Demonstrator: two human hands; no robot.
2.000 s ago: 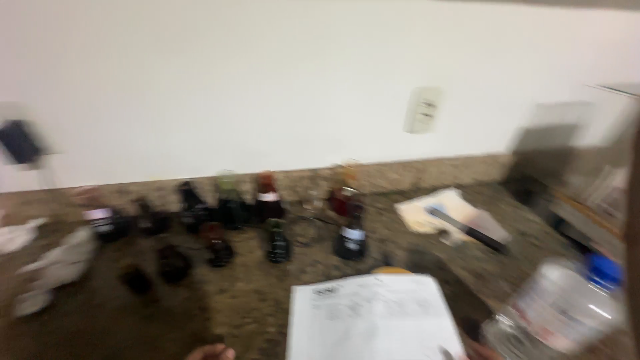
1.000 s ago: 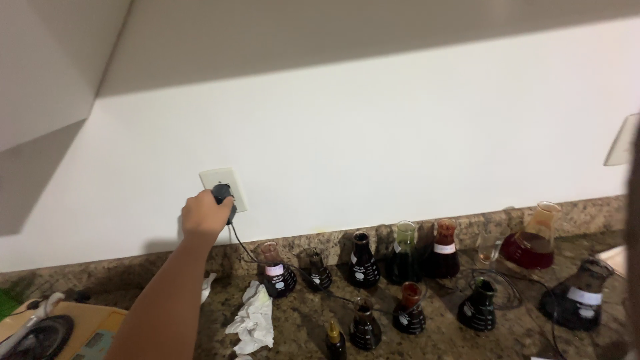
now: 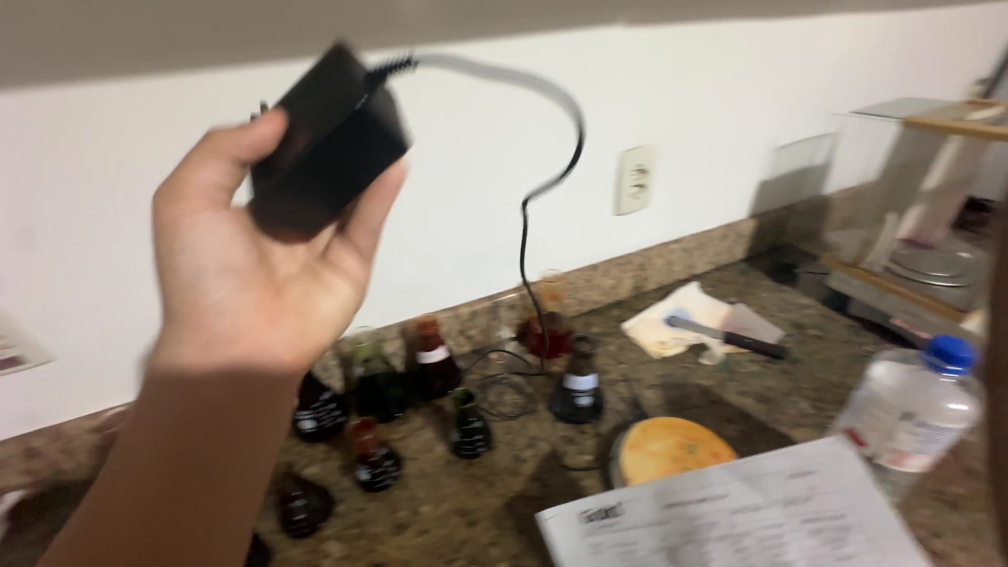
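Observation:
My left hand (image 3: 260,252) is raised at the left of the view and holds a black power adapter (image 3: 331,150) between thumb and fingers. Its prongs show beside the thumb. A thin black cable (image 3: 524,220) leaves the adapter and hangs down to the granite counter, where it lies coiled behind the flasks. Below and right of the hand stand several Erlenmeyer flasks of dark liquid, among them a green one (image 3: 378,386) and one with a white label (image 3: 581,386). A sheet of paper (image 3: 732,512) bearing writing is at the lower right. My right hand is out of sight.
A wall outlet (image 3: 635,181) is at the centre right. A dark-handled knife or spatula (image 3: 732,337) lies on stained paper (image 3: 677,307). A round orange-topped device (image 3: 673,450), a clear bottle with a blue cap (image 3: 906,409) and a glass-sided balance (image 3: 937,260) occupy the right side.
One second ago my left hand was on the black adapter at the left wall outlet; now the adapter is off the wall, held up. The view has swung right.

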